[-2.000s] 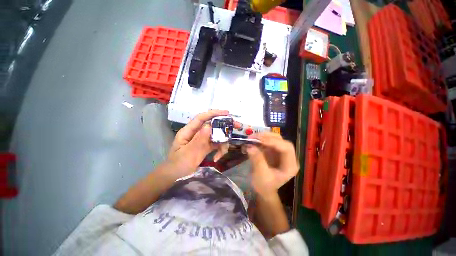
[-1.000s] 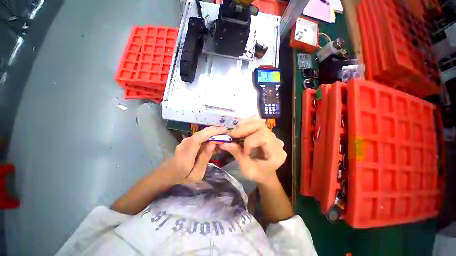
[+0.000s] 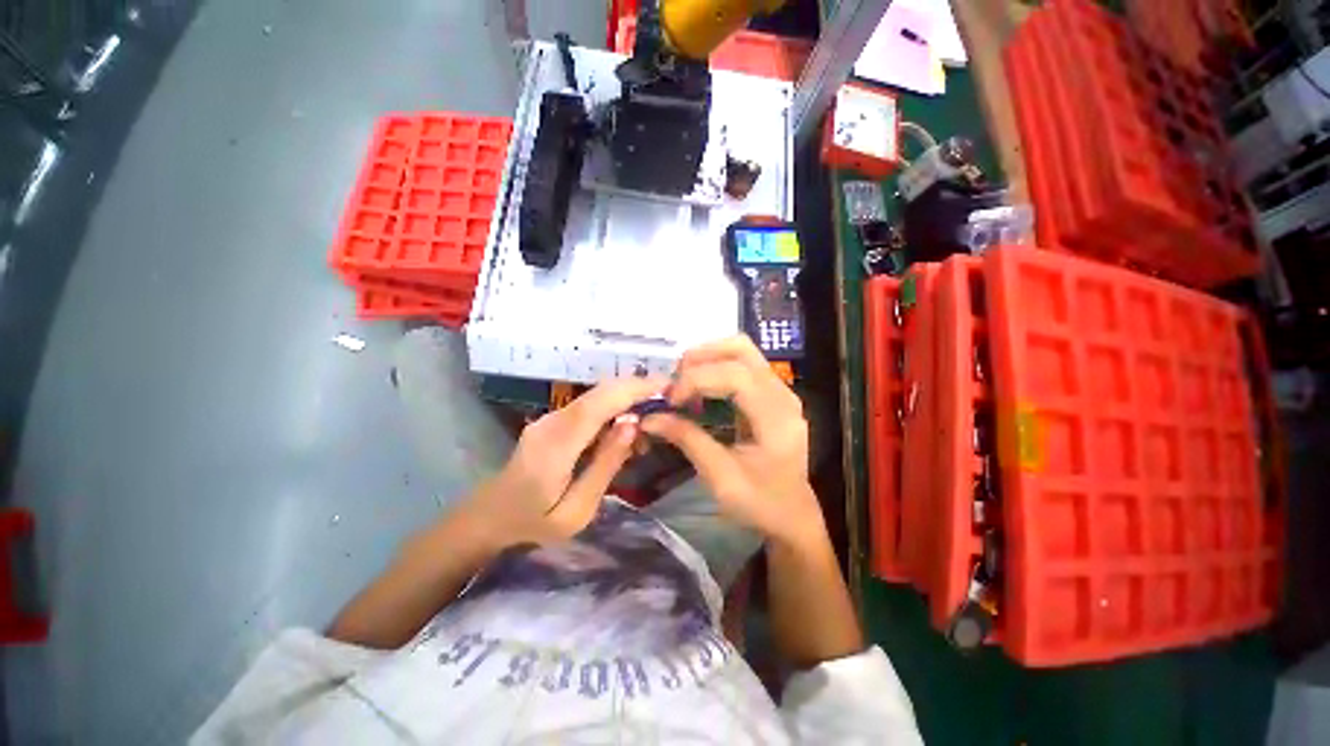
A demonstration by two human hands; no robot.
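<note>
A small dark electronic unit [image 3: 651,410] is held between the fingertips of both hands, in front of the white station's near edge. Only a dark edge and a pale bit of it show; the fingers hide the rest. My left hand [image 3: 572,455] pinches its left side with thumb and fingers. My right hand [image 3: 741,437] pinches its right side, fingers bent over the top and thumb below. Both hands are bare.
Beyond the hands is the white station plate [image 3: 627,292] with a black fixture [image 3: 659,143], a long black part [image 3: 551,181] and a handheld tester [image 3: 769,287]. Red trays stand left [image 3: 423,197] and right [image 3: 1138,466]. A red-edged white box [image 3: 864,127] sits on the green bench.
Two seconds ago the unit showed a white face and open inside, with a separate thin part at my right fingers. Now both hands are closed together around the unit. The view has shifted slightly.
</note>
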